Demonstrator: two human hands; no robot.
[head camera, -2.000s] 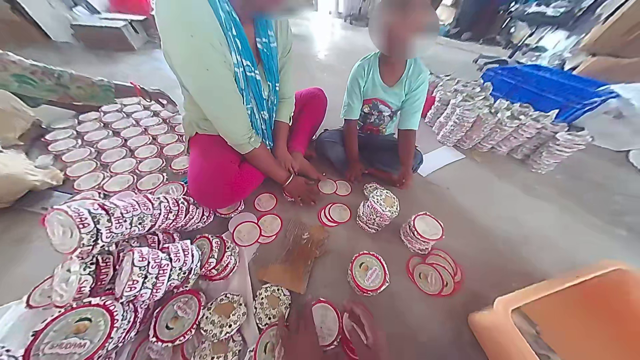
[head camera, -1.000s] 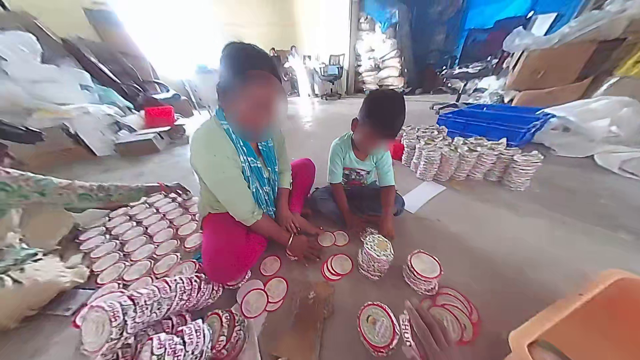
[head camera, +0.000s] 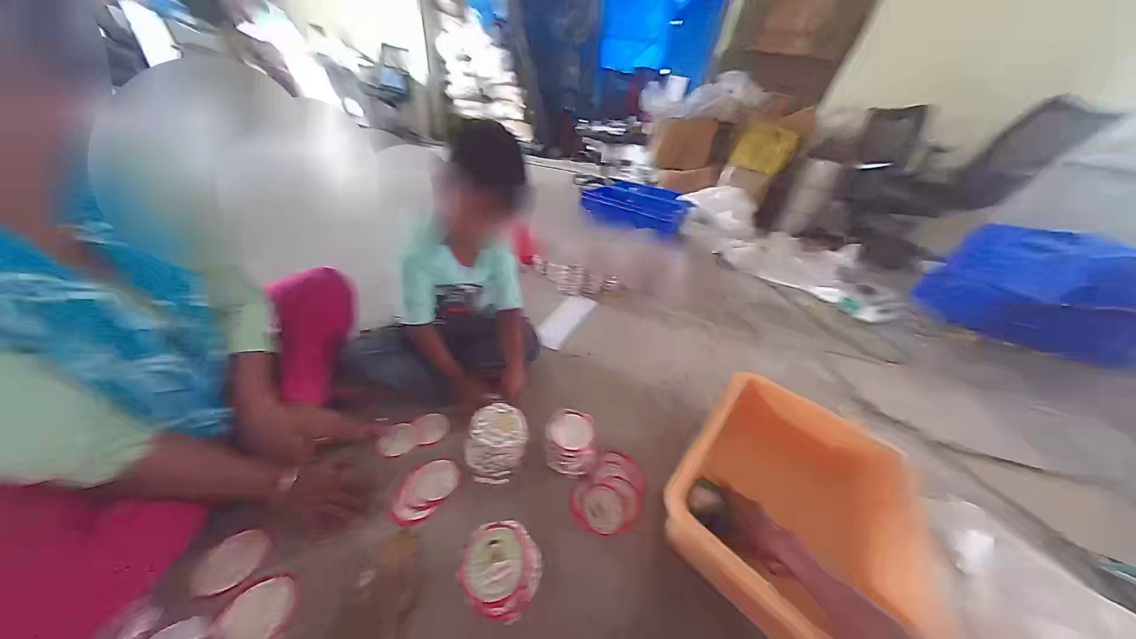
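Note:
My right hand reaches into the orange plastic crate at the lower right, close to a dark round thing at its left wall; blur hides whether the fingers hold it. My left hand is out of the frame. Left of the crate, on the floor, lie a printed round stack with red edges, a fanned group of red-rimmed discs, a short stack of discs and a taller patterned stack.
Two people sit on the floor at the left, one person's hand near more red-rimmed discs. Farther back are a blue crate, cardboard boxes and plastic bags. A blue covered bundle lies at the right.
The view has swung right. A hand seen by the discs at the bottom one second ago is gone from there, and my right hand is now inside the orange crate.

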